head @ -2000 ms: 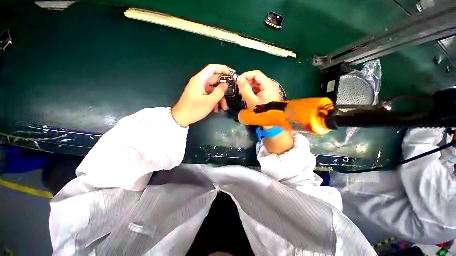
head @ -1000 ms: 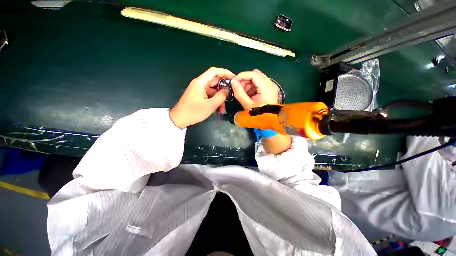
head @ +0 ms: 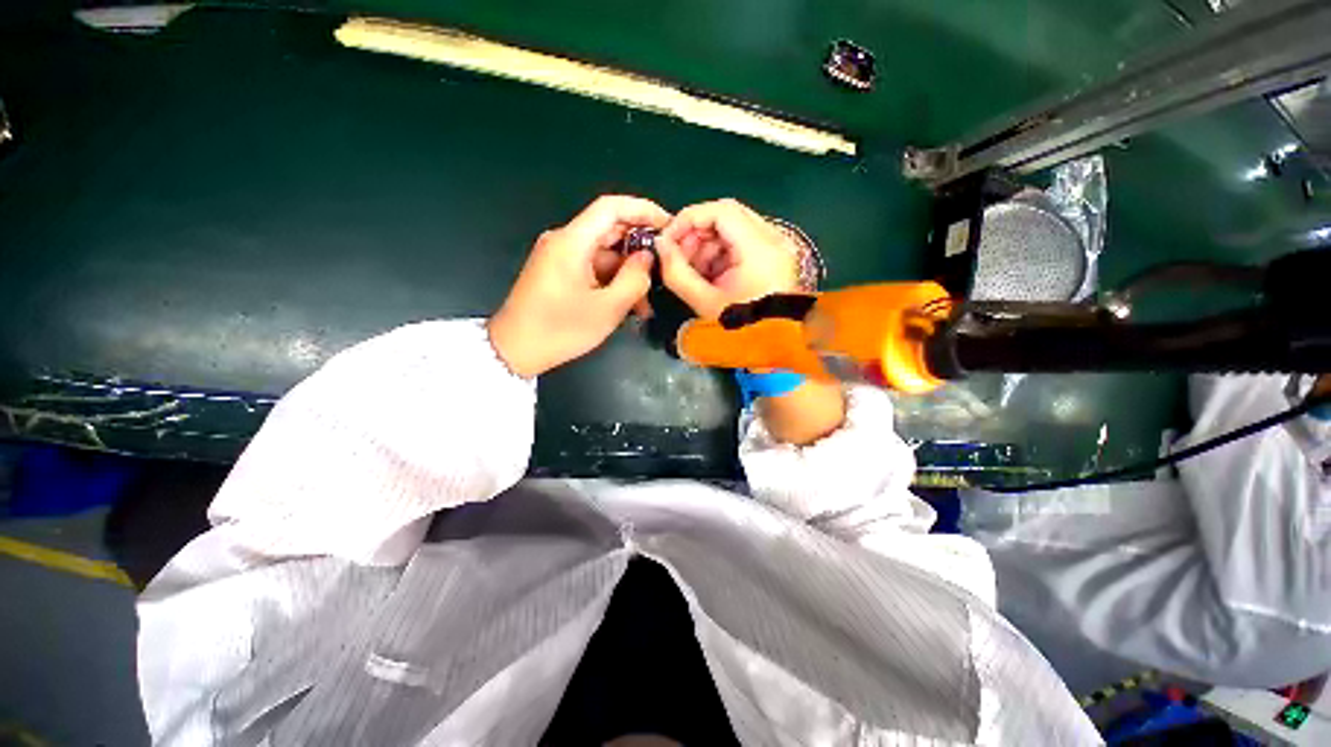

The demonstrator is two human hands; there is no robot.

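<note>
My left hand [head: 569,288] holds a small dark and silvery unit [head: 639,242] between its fingertips, above the green bench. My right hand [head: 723,258] has its thumb and fingertips pinched together at the unit's right side; whether a tiny part is between them cannot be told. An orange and black electric screwdriver [head: 818,333] lies across the right hand's palm side and wrist, its tip end hidden near the hand. A round dish with glittering bits [head: 803,260] shows partly behind the right hand.
A long pale strip [head: 599,85] lies ahead on the green bench [head: 263,219]. Another dark unit [head: 848,63] lies beyond it. A grey mesh-like disc [head: 1029,260] in clear plastic is at right, below a metal frame [head: 1153,99]. A person in white sits at right.
My hands and the unit have shifted slightly left, and the unit is turned and more covered by the fingers. The loose dark unit on the bench appears farther right.
</note>
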